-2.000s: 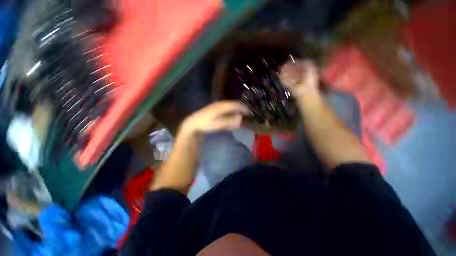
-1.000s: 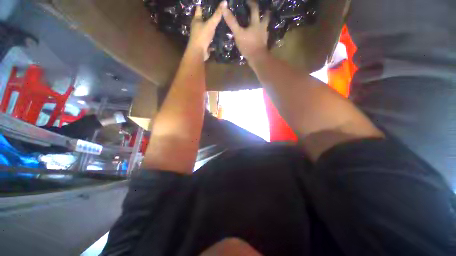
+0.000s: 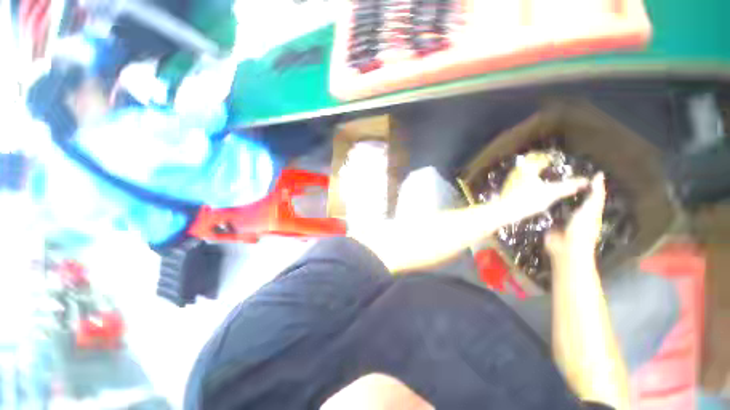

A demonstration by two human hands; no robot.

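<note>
An open brown carton (image 3: 650, 180) of dark, shiny loose parts (image 3: 524, 250) sits under the bench edge, right of centre. My left hand (image 3: 530, 190) reaches into it from the left, fingers over the parts. My right hand (image 3: 583, 218) comes from below, fingers up, close to the left. The picture is blurred and overexposed, so I cannot tell whether either hand holds parts. An orange-red tray (image 3: 512, 52) on the bench holds rows of dark parts (image 3: 400, 30) at its left.
The green bench (image 3: 292, 90) runs across the top. A person in light blue (image 3: 176, 152) is at left beside a red stool (image 3: 308, 204). A smaller brown carton (image 3: 342, 160) holds white material. Stacked orange-red trays (image 3: 672, 320) stand at lower right.
The view has swung, bringing the bench and tray back into sight. The carton now shows right of centre instead of at the top. Both hands are still at its loose parts, closer together.
</note>
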